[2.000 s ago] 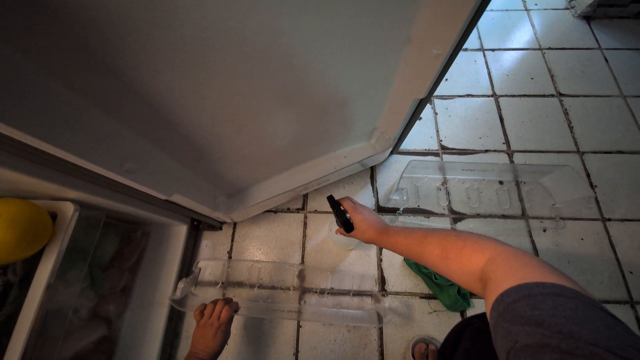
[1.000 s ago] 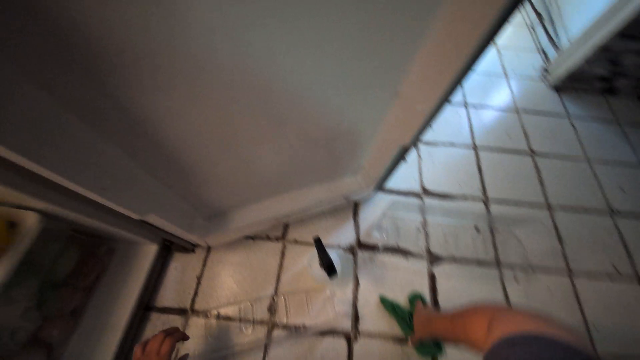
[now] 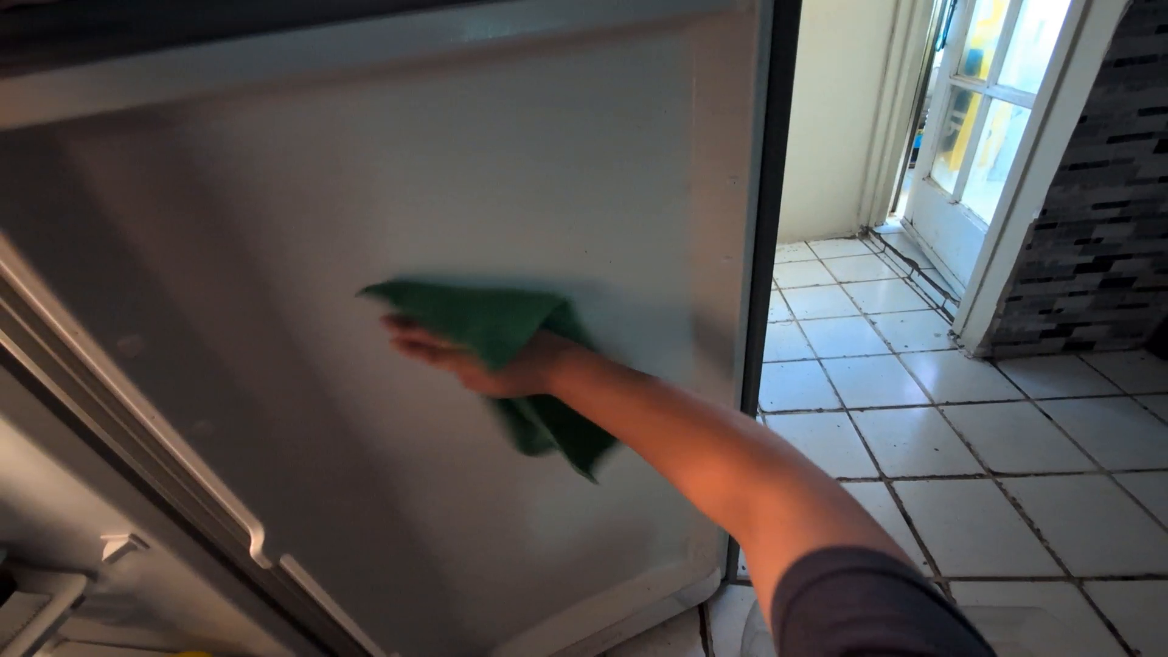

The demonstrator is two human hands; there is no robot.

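Observation:
My right hand (image 3: 484, 360) presses a green cloth (image 3: 465, 315) against the inner panel of an open refrigerator door (image 3: 584, 210). One corner of the cloth points left past my fingertips, and folds of it hang below my wrist. The hand is a little blurred. The door's inner face is pale and smooth, with a raised rim along its right and lower sides. My left hand is out of view.
The refrigerator interior (image 3: 64, 630) with a white shelf part is at the lower left. White floor tiles (image 3: 912, 438) with dark joints lie right of the door. Farther back are a glazed white door (image 3: 985, 119) and a mosaic-tiled wall (image 3: 1086, 219).
My right hand has lifted the green cloth from the floor to the door's inner panel. Earlier it held a black object, then seen apart from it. My left hand has left view; the view has tilted up.

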